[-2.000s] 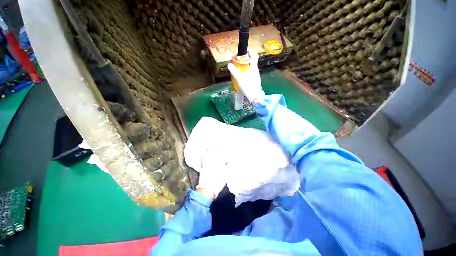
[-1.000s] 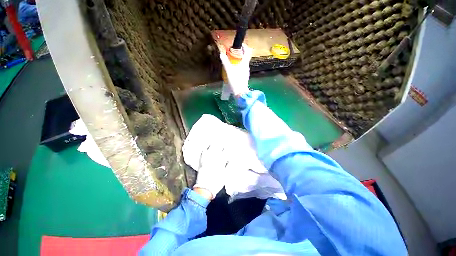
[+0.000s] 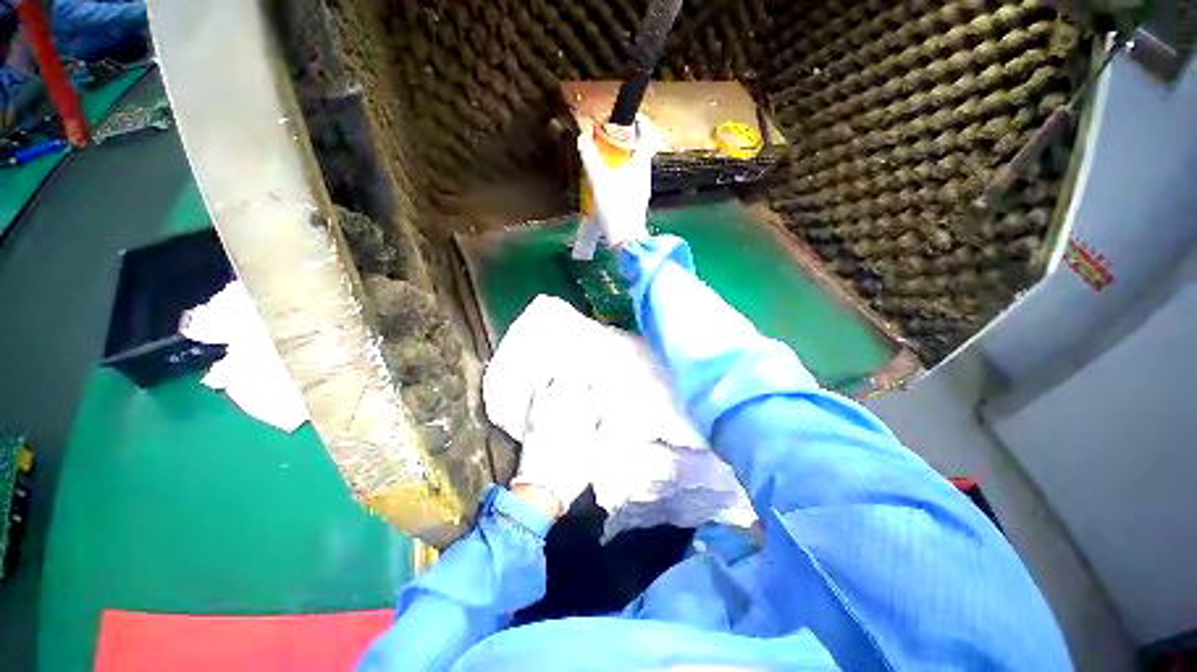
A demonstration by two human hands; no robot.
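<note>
My right hand, in a white glove, is closed around the orange-yellow grip of an air gun on a black hose. Its pale tip points down at a green circuit board on the green booth floor. My right hand and sleeve hide part of the board. My left hand, in a white glove, lies on a large crumpled white cloth at the booth's front edge. The glove blends into the cloth, and its grip is hard to make out.
Dark bumpy foam lines the booth. A metal box with a round yellow item stands at the back. Left of the booth wall are a black bin, a small white cloth, a red mat and another circuit board.
My right hand and the air gun have moved left over the board, and my right sleeve has swung left with them. The view has shifted, showing more of the bin and small cloth.
</note>
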